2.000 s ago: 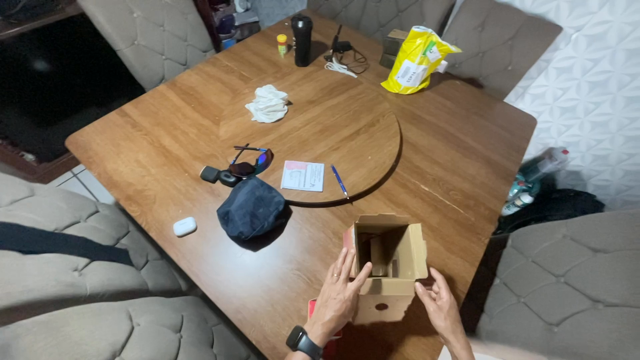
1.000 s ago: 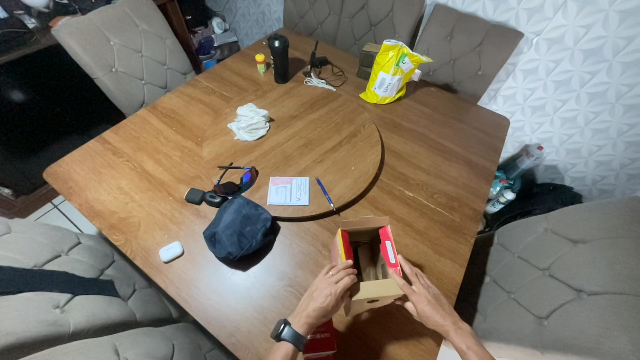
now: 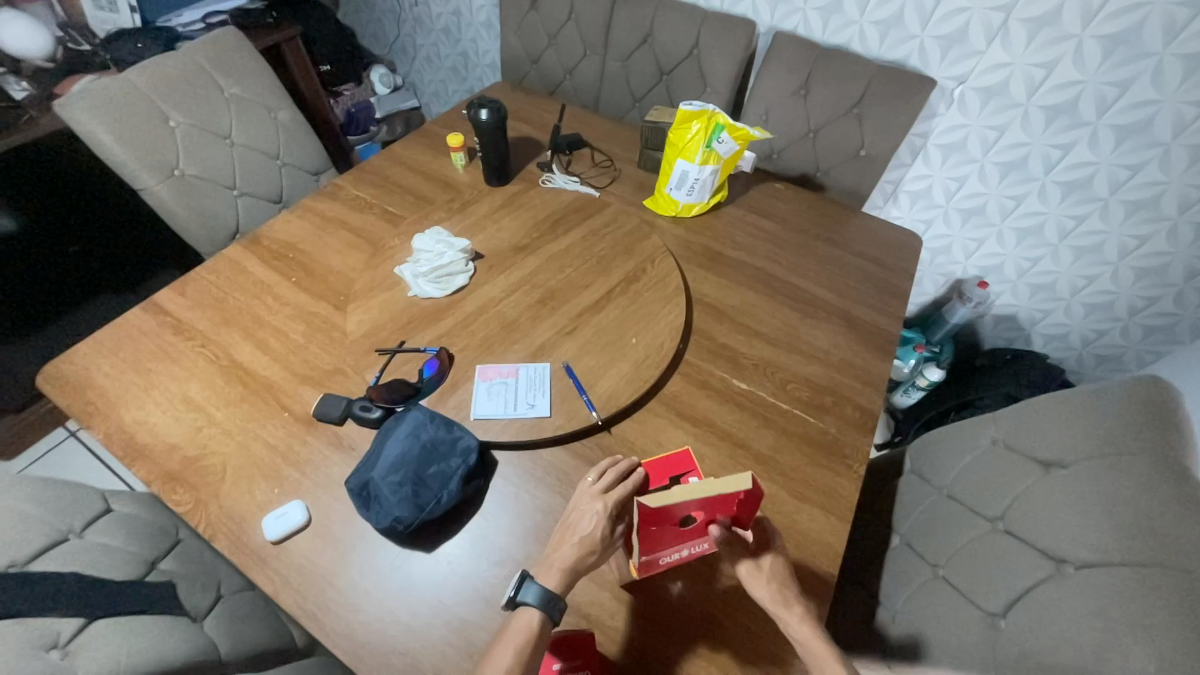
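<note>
Between my hands is a red cardboard box (image 3: 677, 539) with its flaps partly folded over its top. My left hand (image 3: 600, 511) grips its left side, a ring on one finger and a smartwatch on the wrist. My right hand (image 3: 761, 562) holds the near right side, thumb against the red flap with a round hole. Another red item (image 3: 570, 653) lies under my left forearm, cut off by the lower frame edge. A blue pen (image 3: 581, 393) and a printed paper (image 3: 511, 391) lie beyond the box. To the left sits a dark blue cloth bundle (image 3: 414, 476).
Sunglasses (image 3: 411, 380), a white earbud case (image 3: 286, 521) and a crumpled white cloth (image 3: 438, 262) are on the wooden table (image 3: 778, 309). Farther back stand a black tumbler (image 3: 489, 142), a small yellow-capped bottle (image 3: 457, 151), cables (image 3: 574, 169) and a yellow plastic package (image 3: 701, 161). Upholstered chairs surround it.
The box stood open at the top, its plain brown cardboard showing; now red flaps are folded over much of the opening. My right hand has moved onto the flap.
</note>
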